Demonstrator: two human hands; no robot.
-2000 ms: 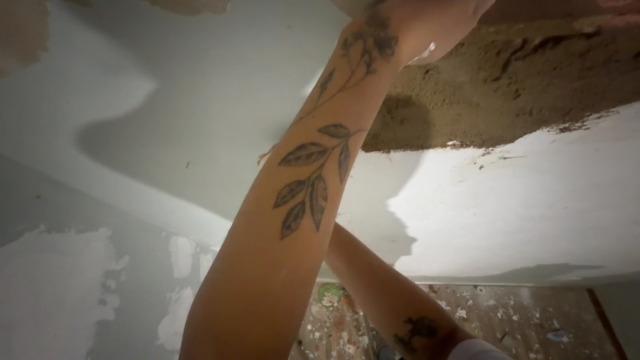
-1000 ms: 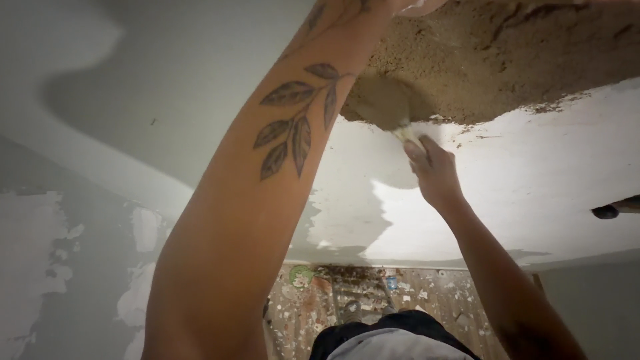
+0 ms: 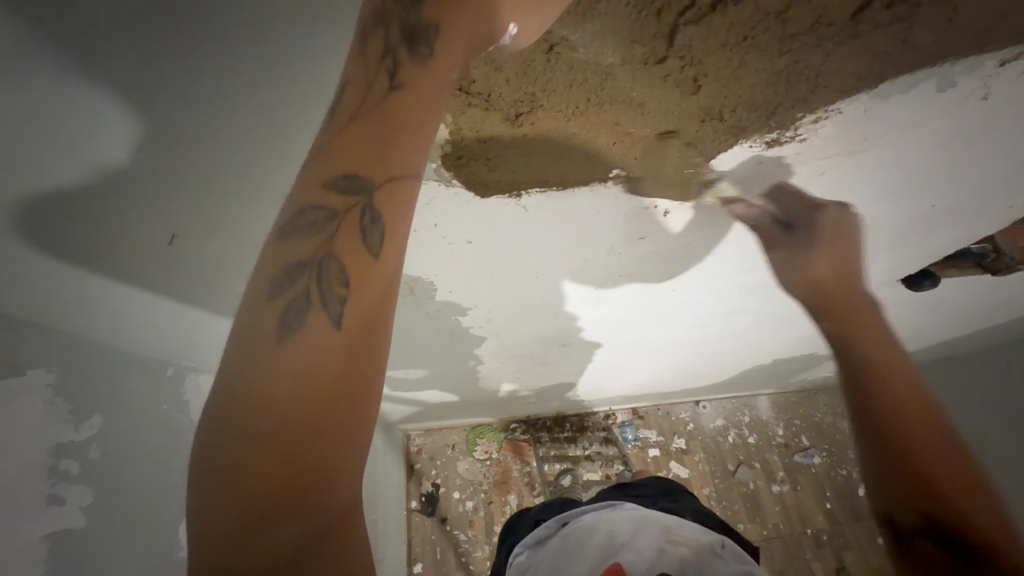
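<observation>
My right hand (image 3: 808, 240) is closed around the pale handle of a scraper or putty knife (image 3: 720, 192), which is blurred. Its blade lies at the lower border of a patch of bare brown render (image 3: 720, 72), where white plaster (image 3: 656, 320) meets it. My left hand (image 3: 520, 24) is raised at the top edge of the view, mostly cut off, near the upper left of the brown patch; whether it holds anything is hidden. The tattooed left forearm crosses the view in front of the wall.
A pipe end (image 3: 960, 264) juts out of the wall at the right. Far below, the wooden floor (image 3: 720, 480) is littered with plaster flakes. A ladder (image 3: 580, 456) stands under me, beside a green round object (image 3: 484, 442). A grey wall with white patches (image 3: 48, 464) is at left.
My right hand, low in the view two seconds ago, has come up to the wall with the scraper and since moved right along the render's lower border. The left arm stays raised.
</observation>
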